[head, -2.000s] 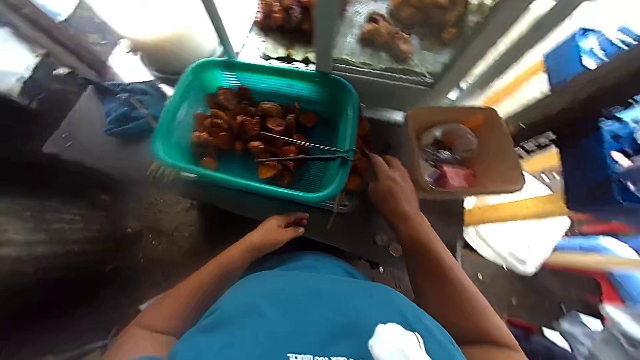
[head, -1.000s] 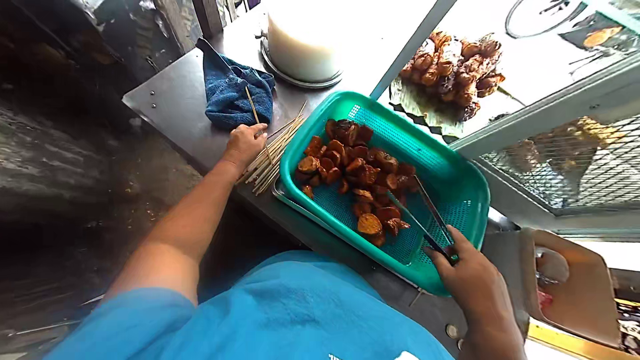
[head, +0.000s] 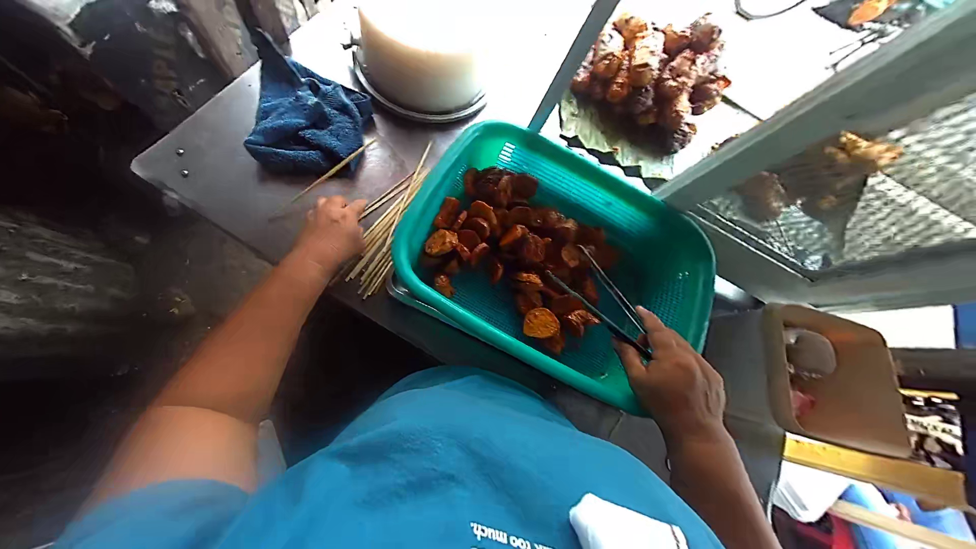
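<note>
My right hand (head: 675, 374) grips metal tongs (head: 602, 316) over a green plastic basket (head: 488, 335); the tong tips reach into browned, round food slices (head: 526, 244) heaped in it. My left hand (head: 335, 229) is at the left end of a loose bundle of bamboo skewers (head: 389, 232) beside the basket. One skewer (head: 335, 169) lies apart from the bundle, near the dark blue cloth (head: 309, 122); whether my left fingers hold any skewer cannot be made out.
A white round container (head: 419, 57) stands on the metal table (head: 213, 168) behind the cloth. A framed display case (head: 801, 122) borders the basket's far side, with grilled meat (head: 656, 76) inside. At right is a brown plastic bin (head: 846, 381).
My left hand was away from the skewers two seconds ago and is now beside them. The tongs stay in my right hand, their tips among the slices. The view has shifted and turned.
</note>
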